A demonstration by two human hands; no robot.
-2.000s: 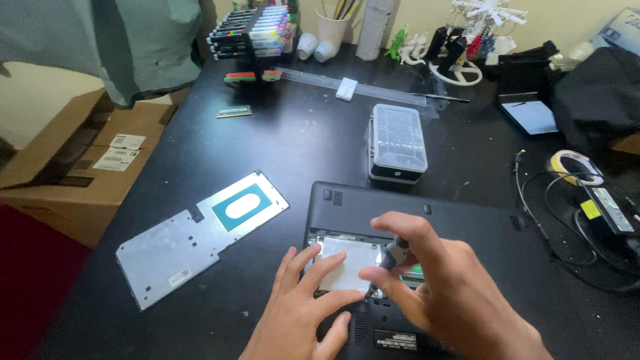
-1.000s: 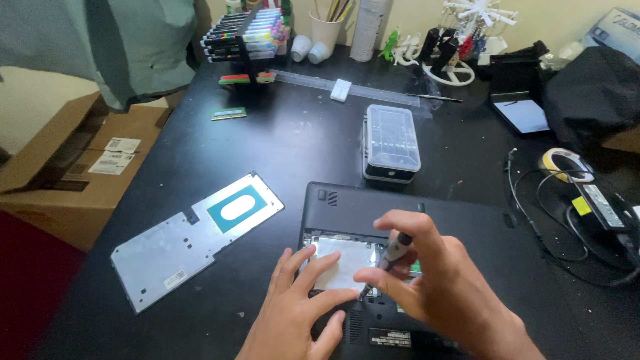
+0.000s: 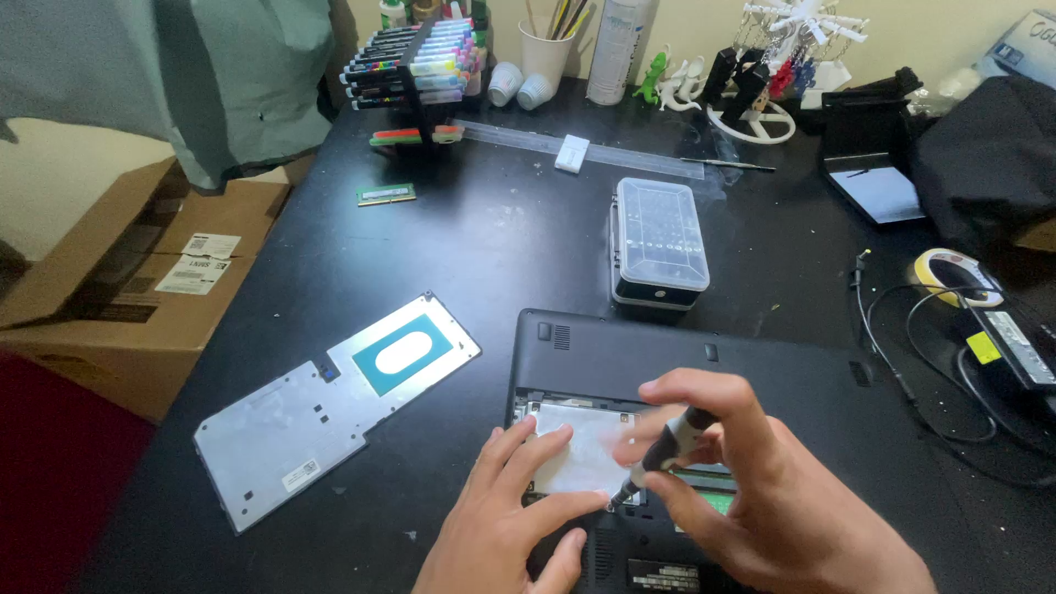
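Note:
A black laptop (image 3: 627,346) lies bottom side up, its bay uncovered. My left hand (image 3: 520,511) rests with spread fingers on the silver drive caddy (image 3: 577,450) in the bay. In my right hand (image 3: 759,462) is a small precision screwdriver (image 3: 668,450), tilted, its tip at the caddy's lower right corner beside my left index fingertip. Partly hidden behind my right hand is a green memory module (image 3: 716,501). The removed-looking metal cover panel (image 3: 289,441) with a teal patch lies left of the laptop.
A clear-lidded tool case (image 3: 660,235) stands behind the laptop. Another memory module (image 3: 386,195) lies farther left, near a marker rack (image 3: 412,66). A power adapter (image 3: 1011,342) with looped cable and a tape roll (image 3: 957,276) lie at right. A cardboard box (image 3: 206,272) is beyond the left table edge.
Both hands keep to the same part of the laptop. The screwdriver shows more plainly than two seconds ago, and some right fingers are blurred around it now.

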